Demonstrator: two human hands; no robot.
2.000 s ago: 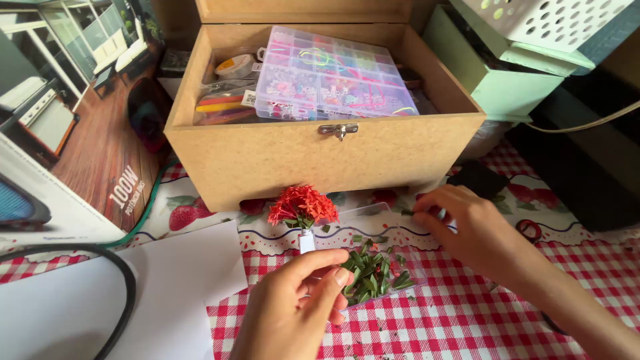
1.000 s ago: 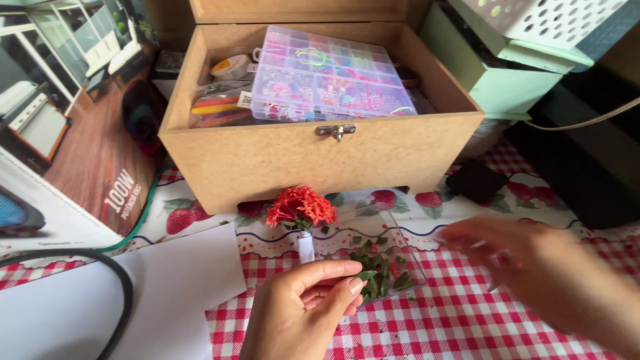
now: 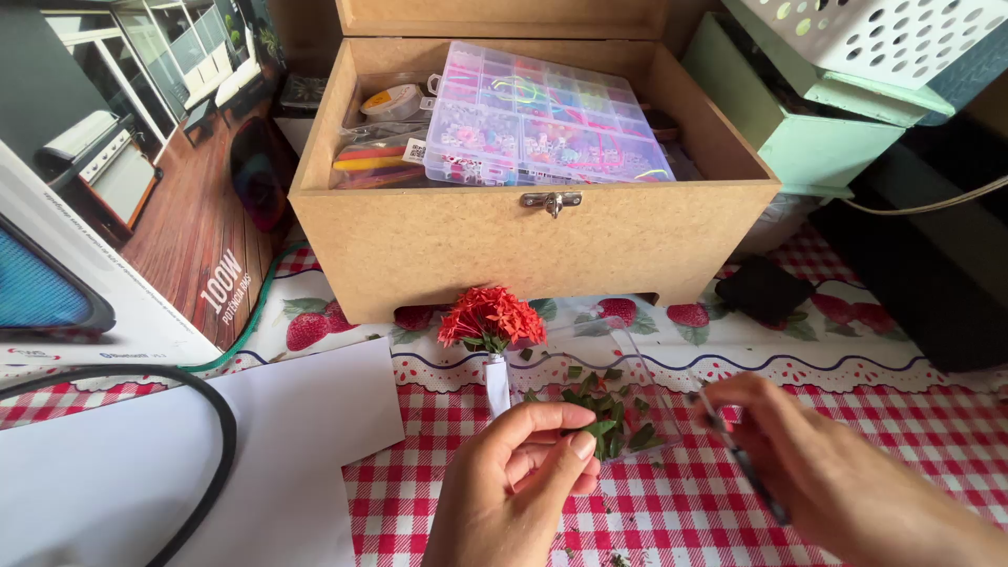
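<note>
My left hand (image 3: 524, 472) pinches a green leaf (image 3: 601, 428) between thumb and fingers, over the near left edge of a clear plastic tray (image 3: 657, 378) that holds cut leaf pieces (image 3: 610, 398). To the right, my right hand (image 3: 776, 441) has its fingers around a slim dark tool (image 3: 744, 465) with a pale, thin upper part; blur hides its exact kind. Just beyond my left hand is a bunch of red flowers (image 3: 492, 317), its stems wrapped in white paper (image 3: 497, 384).
An open wooden box (image 3: 504, 244) holding a clear compartment case of beads (image 3: 535, 118) stands behind. White paper sheets (image 3: 260, 417) and a black cable (image 3: 228, 441) lie left, beside a printed carton (image 3: 189, 260). A small black item (image 3: 764, 290) lies right, before green boxes (image 3: 819, 142).
My right hand has moved down from beside the tray's far right side, and the slim tool now shows in it. My left hand remains near the tray.
</note>
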